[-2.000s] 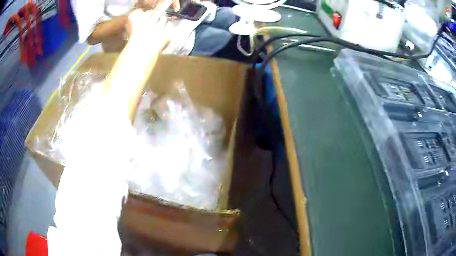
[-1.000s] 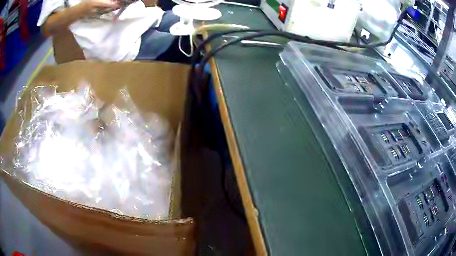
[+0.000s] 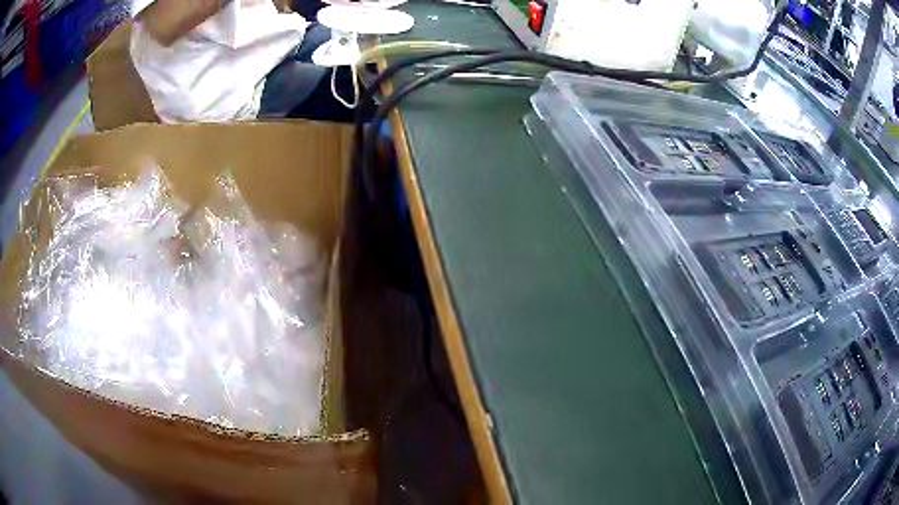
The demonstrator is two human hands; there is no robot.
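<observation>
Neither of my hands is in the picture. A clear plastic phone tray [image 3: 631, 232] lies on the green bench at the right, cut off by the picture's edge. Dark grey keypad phones [image 3: 764, 276] sit in its deep pockets, with key areas showing. On the left, a large open cardboard box [image 3: 246, 153] stands beside the bench and holds a shiny crumpled heap of clear plastic [image 3: 168, 306].
The green bench [image 3: 532, 325] has a wood-coloured edge. Black cables [image 3: 473, 64] cross its back. A white boxy device [image 3: 616, 30] with a red switch and a white fan base [image 3: 365, 20] stand there. Another person in white clothing [image 3: 212, 59] sits behind the box.
The bright white-sleeved arm that reached over the box two seconds ago is gone from view. The view has shifted right, so the box and bench lie further left and more of the tray shows.
</observation>
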